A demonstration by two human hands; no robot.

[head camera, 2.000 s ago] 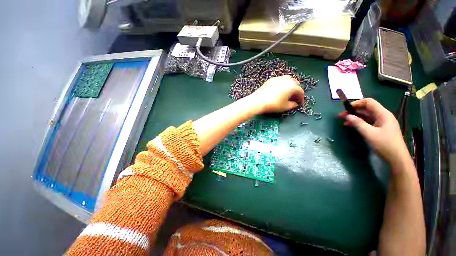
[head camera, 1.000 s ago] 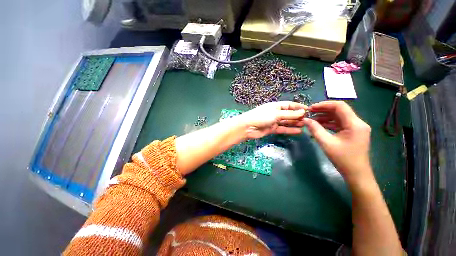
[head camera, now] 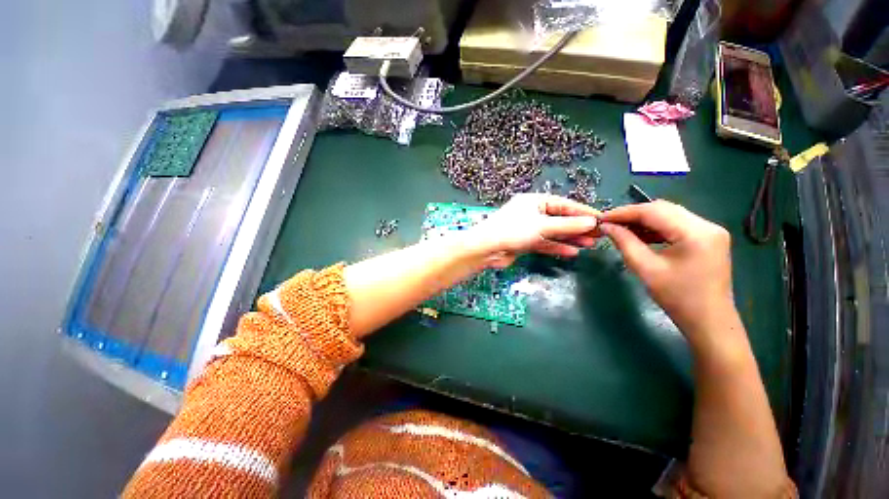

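My left hand (head camera: 546,229) and my right hand (head camera: 663,244) meet fingertip to fingertip just right of the circuit board, both pinching a tiny dark component (head camera: 599,223) between them. A thin dark tool tip (head camera: 639,193) sticks up behind my right hand; the rest of it is hidden. The green circuit board (head camera: 487,297) lies on the dark green bench top, its middle covered by my left hand and forearm. The main heap of components (head camera: 507,146) lies beyond the board. A small pile of components (head camera: 387,228) lies left of the board.
A large pale frame (head camera: 278,185) with a second green board (head camera: 181,144) stands at left. Component bags (head camera: 375,105), a grey cable (head camera: 478,101) and a beige box (head camera: 560,60) are at the back. A paper slip (head camera: 655,144), pink scrap (head camera: 666,112) and phone (head camera: 748,95) are at right.
My left hand has come back from the heap and my right hand has moved left to meet it. Over the last second both have stayed together. The phone's screen now shows lit.
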